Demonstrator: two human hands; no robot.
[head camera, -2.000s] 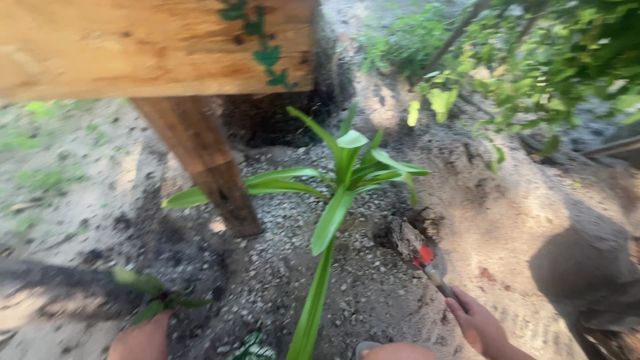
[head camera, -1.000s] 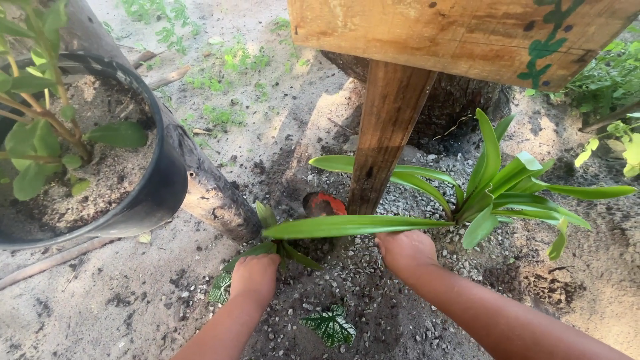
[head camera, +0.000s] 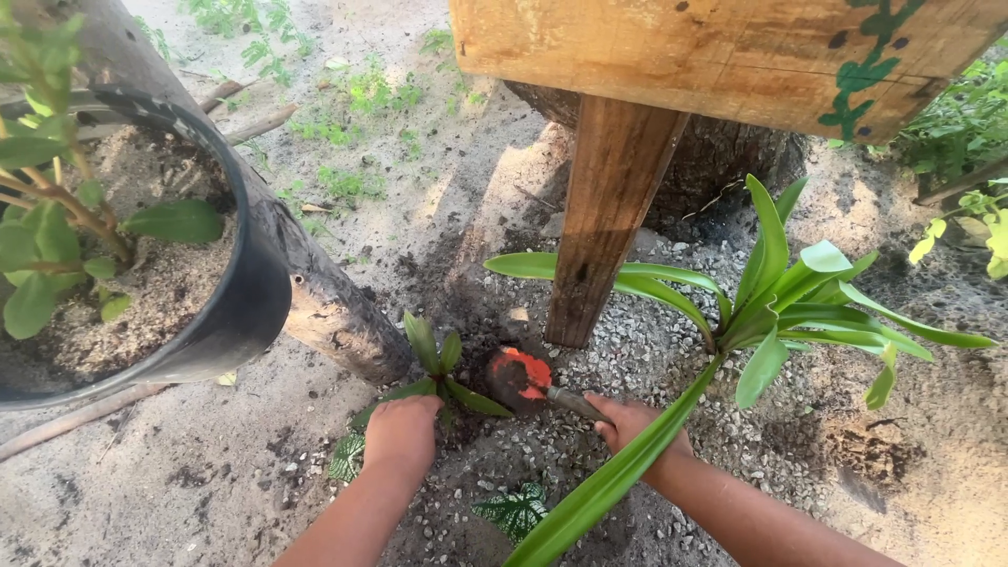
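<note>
My left hand (head camera: 402, 431) is closed around the base of a small dark-leaved plant (head camera: 435, 366) beside the log; its fingertips are hidden. My right hand (head camera: 634, 425) grips the handle of a garden trowel (head camera: 575, 403). The trowel's orange-red blade, caked with soil, lies in dark soil just right of the small plant, by the foot of a wooden post (head camera: 602, 213). A long strap leaf of the large green plant (head camera: 756, 315) passes over my right wrist.
A black plastic pot (head camera: 256, 291) with a leafy plant stands at the left against a slanting log (head camera: 346, 323). A painted wooden board (head camera: 630, 55) overhangs the post. A variegated-leaf plant (head camera: 516, 510) grows low in the gravel between my arms. A tree trunk (head camera: 728, 173) rises behind.
The view has swung left since two seconds ago. The trowel was then in a hole right of the large plant; it is now beside the small plant, which my left hand still holds.
</note>
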